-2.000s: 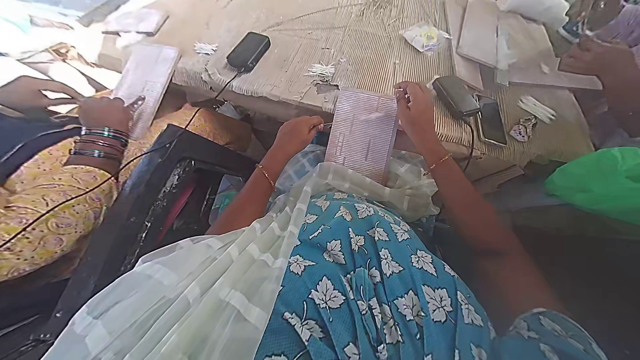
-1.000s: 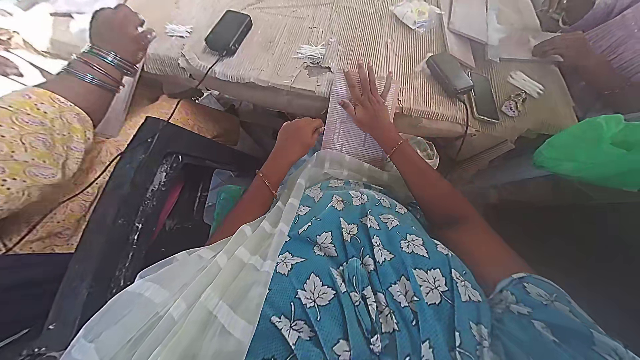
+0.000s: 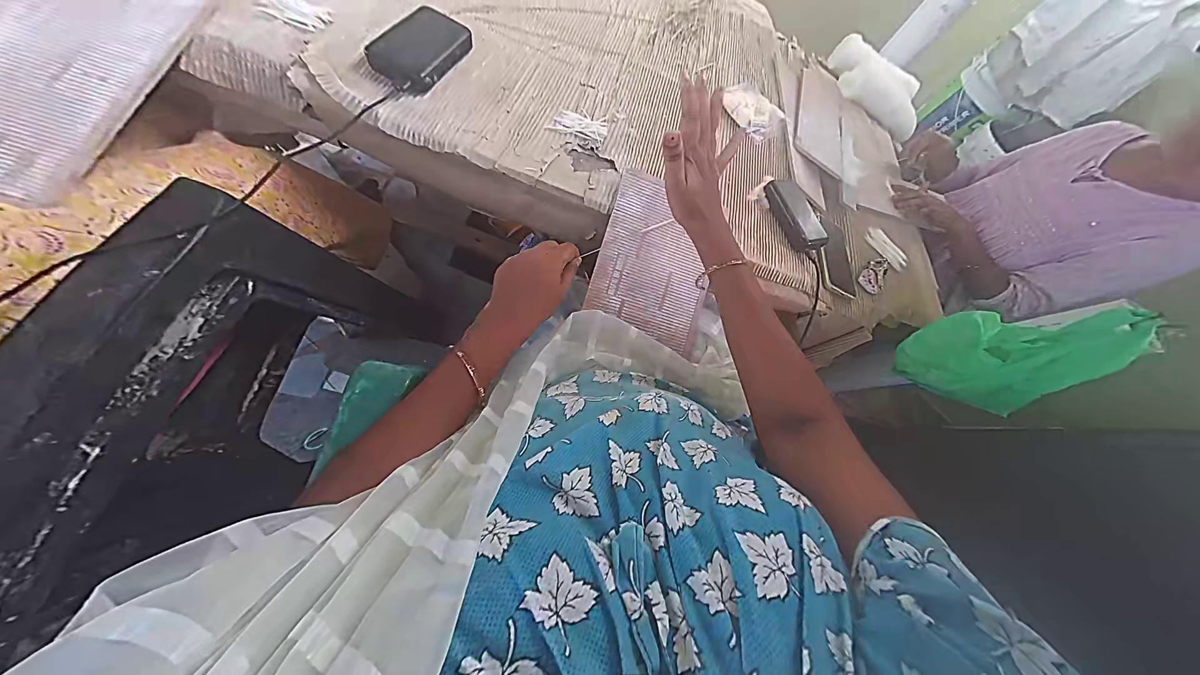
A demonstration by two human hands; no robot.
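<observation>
A flat pinkish ribbed board [image 3: 647, 258] leans from my lap against the edge of the table, with faint marks on its face. My left hand [image 3: 544, 272], closed, is at the board's left edge; a thin stick-like thing projects from its fingers, too small to name. My right hand [image 3: 698, 155] is raised above the board's upper right, fingers extended and holding nothing. Small white sticks [image 3: 579, 128] lie in a pile on the table beyond the board. To the right is a black box-shaped device [image 3: 795, 216] with a cable, beside a phone [image 3: 837, 272].
Corrugated sheeting covers the table [image 3: 525, 56]. Another black device [image 3: 418, 49] trails its cable leftward past a black chair [image 3: 84, 375]. At right are a green plastic bag [image 3: 1027, 356], stacked boards [image 3: 818, 122], more white sticks [image 3: 886, 248] and a co-worker's hands [image 3: 928, 202]. Another ribbed board [image 3: 84, 84] fills the upper left.
My right hand was spread over the board one second ago and is now lifted up off it. My left hand stays by the board's left edge. A ribbed board has come close at the upper left.
</observation>
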